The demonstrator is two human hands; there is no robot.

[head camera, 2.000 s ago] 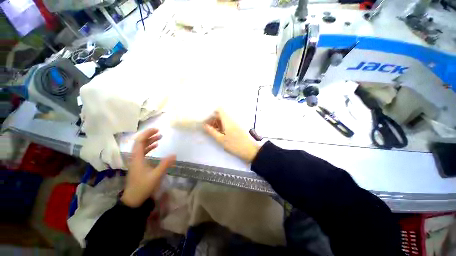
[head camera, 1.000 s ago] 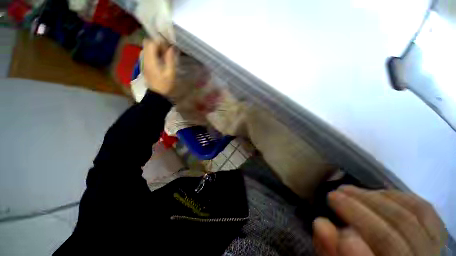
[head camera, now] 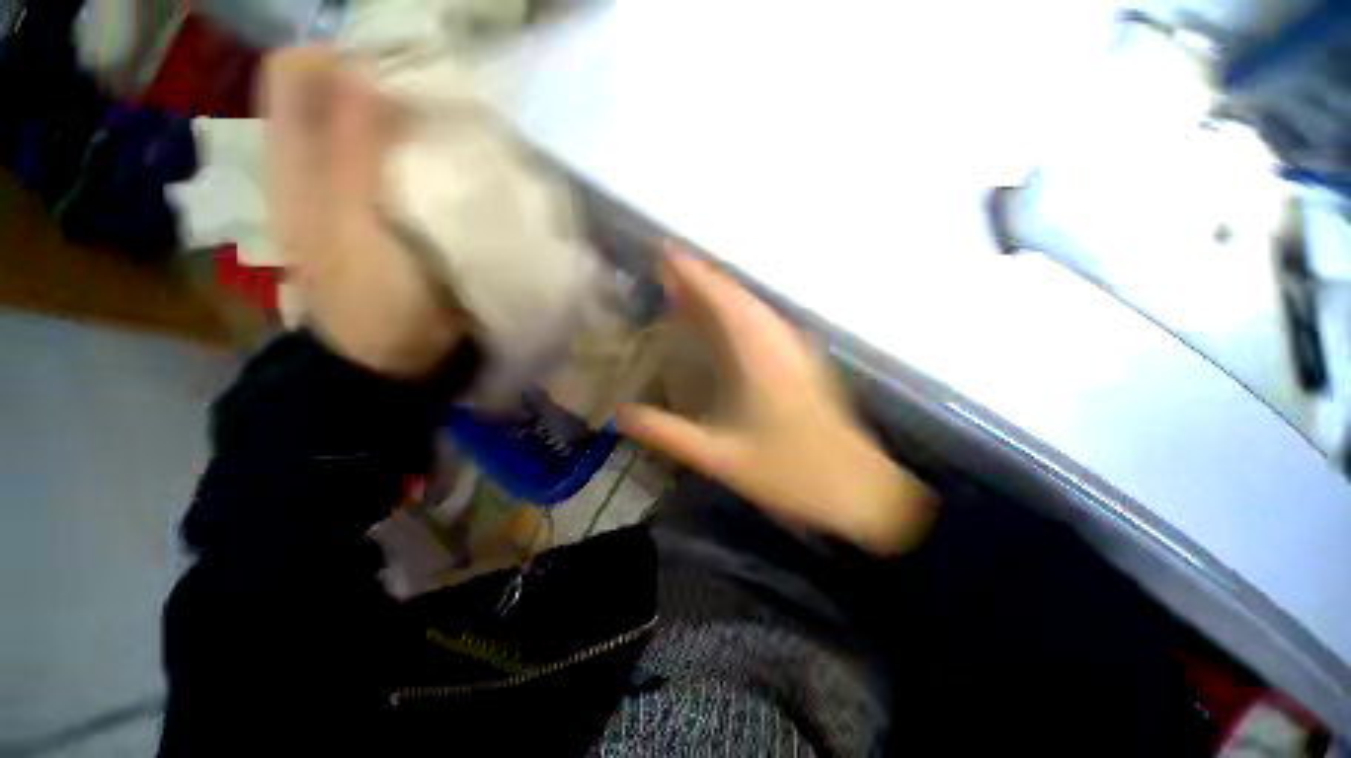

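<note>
Cream cloth (head camera: pixel 496 222) hangs in a blurred bundle at the table's front edge, above the blue basket (head camera: pixel 541 456). My left hand (head camera: pixel 356 237) is blurred at the upper left, against the cloth's left side, and appears to grip it; its fingertips point up and the exact grip is unclear. My right hand (head camera: pixel 793 422) is open and empty just right of the cloth, thumb and fingers apart, in front of the table edge. More beige cloth (head camera: pixel 615 356) shows between the hands, partly hidden.
The white table (head camera: pixel 889 193) runs diagonally from upper left to lower right. Slim black snips (head camera: pixel 1301 296) lie at its far right. A red basket (head camera: pixel 1259 718) is at the lower right corner. A black garment or pouch with a zip lies at the wearer's lap. Red and dark items are at upper left.
My right hand has moved from the lower right toward the cloth at the table edge. My left hand has moved left and slightly down, and cream cloth now shows bundled beside it.
</note>
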